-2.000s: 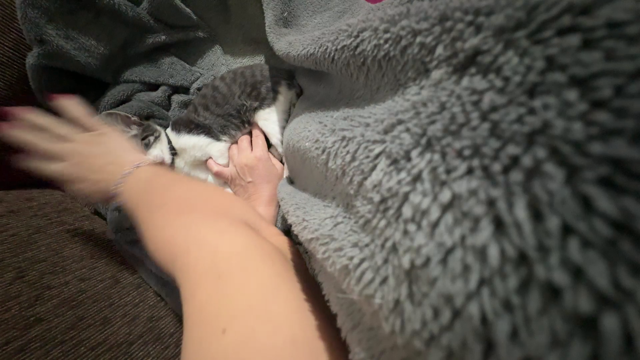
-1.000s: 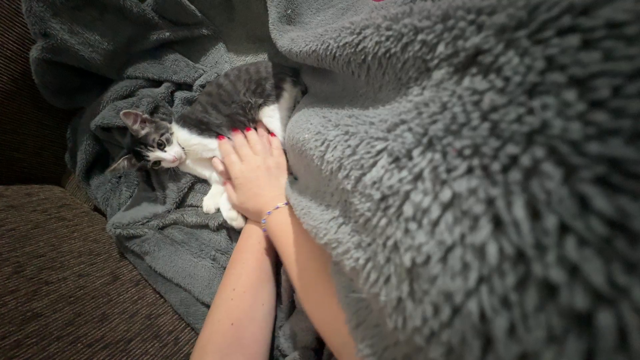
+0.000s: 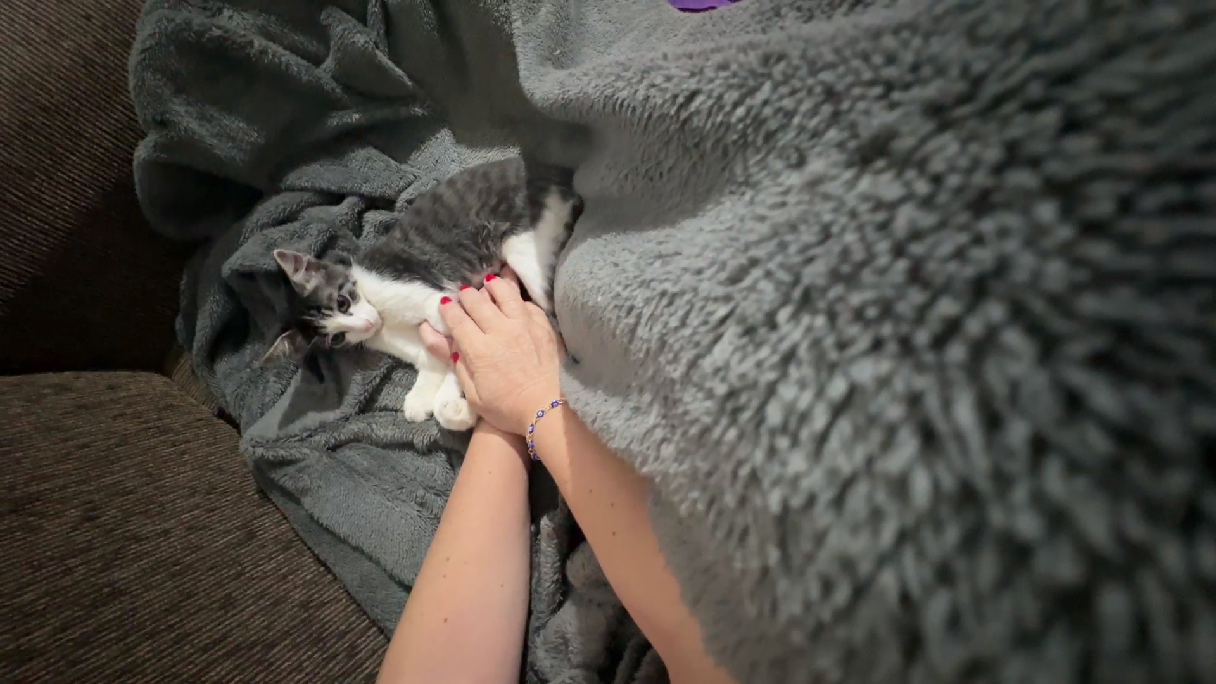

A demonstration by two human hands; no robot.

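A grey tabby and white kitten (image 3: 446, 228) lies on its side on a rumpled grey plush blanket (image 3: 323, 475), its head at the left and its white front paws stretched downward. My right hand (image 3: 508, 351), with red nails and a beaded bracelet (image 3: 534, 432), rests across the kitten's belly and over my left hand. Most of my left hand (image 3: 437, 342) is hidden under the right one; a fingertip shows by the kitten's chest. Its grip cannot be seen. The kitten faces toward the camera.
Thick grey fleece (image 3: 855, 332) rises close on the right and fills that side. A brown ribbed sofa cushion (image 3: 123, 522) lies at lower left, with more sofa upholstery (image 3: 66, 142) above it. A purple item (image 3: 703, 4) shows at the top edge.
Two seconds ago my right hand was raised, blurred, at the left by the kitten's head; it has come down onto the belly, covering my left hand. The kitten's face has come into view.
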